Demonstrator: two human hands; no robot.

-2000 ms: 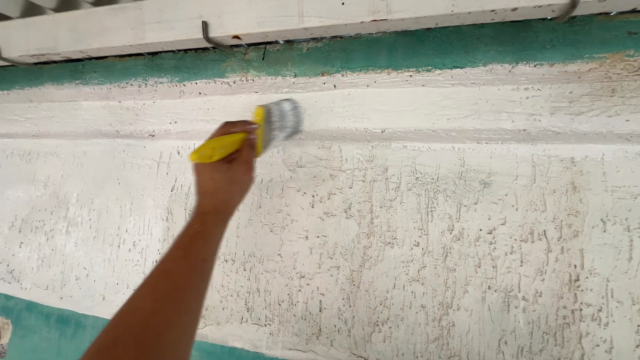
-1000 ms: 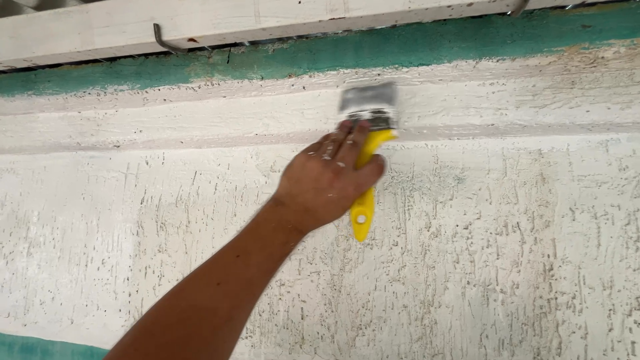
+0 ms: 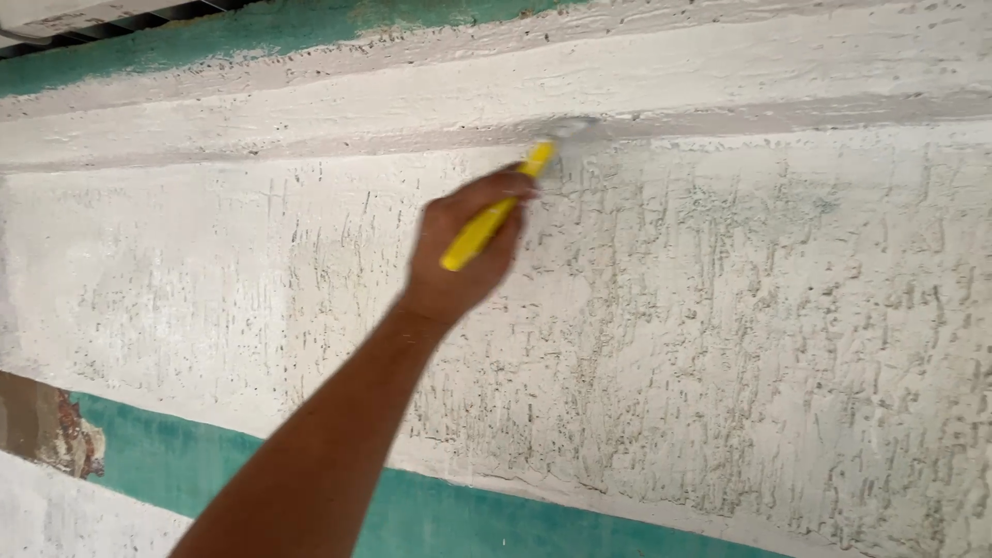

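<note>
My left hand (image 3: 469, 232) reaches up from the bottom of the view, closed around the yellow handle (image 3: 496, 213) of a paintbrush. The handle slants up to the right across the hand. The brush head (image 3: 570, 128) is blurred and lies against the narrow ledge line of the white wall, just beyond my fingers. Below it, the wall face (image 3: 659, 310) is rough white plaster with many vertical grooves and pits. A smoother white band (image 3: 434, 74) runs above the ledge. My right hand is out of view.
A green painted strip (image 3: 232, 39) borders the white band at the top left, beside a dark gap. Another green band (image 3: 480, 515) crosses below the rough plaster. At the far left is a brown patch (image 3: 35, 418) with a chipped edge.
My left hand still holds the brush, which was upright on the white band one second ago; it now slants and touches lower, at the ledge line. The view has shifted and tilted.
</note>
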